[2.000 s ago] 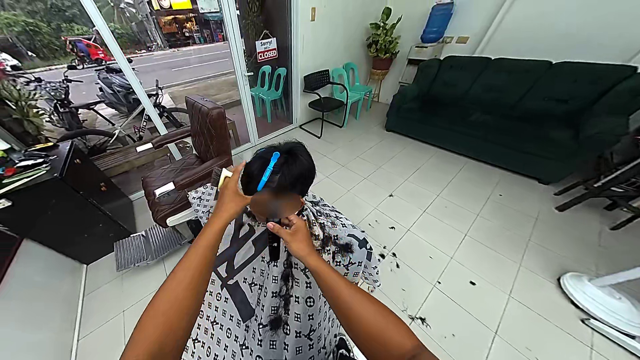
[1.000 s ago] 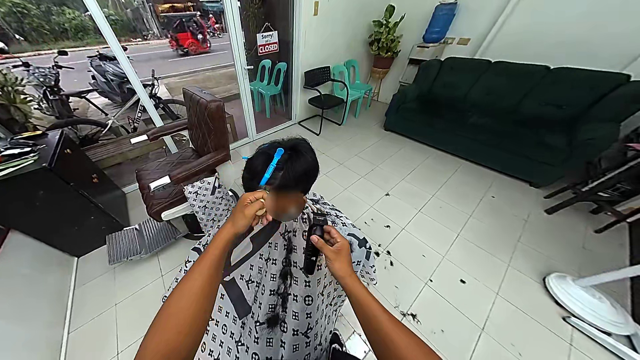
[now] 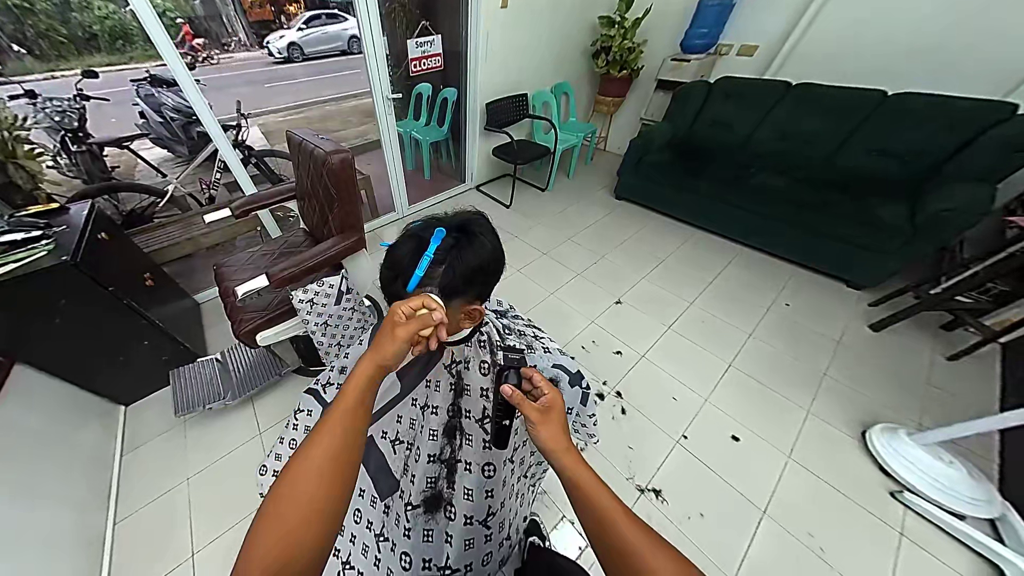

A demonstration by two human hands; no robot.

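A seated person's dark-haired head is in the middle, with a blue hair clip in the hair. My left hand grips a small pale brush-like tool against the side of the head near the ear; its far end is hidden by the hair and fingers. Lower and to the right, my right hand holds a black hair clipper upright, away from the head, over the patterned barber cape. Cut hair lies in a dark streak down the cape.
A brown barber chair with a metal footrest stands at the left, beside a black cabinet. A dark green sofa is at the back right. Hair clumps lie on the tiled floor. A white stand base is at the right.
Two seconds ago both hands were close at the head. My right hand has since drawn down and away with the clipper, while my left stays by the head. The head has turned, showing an ear.
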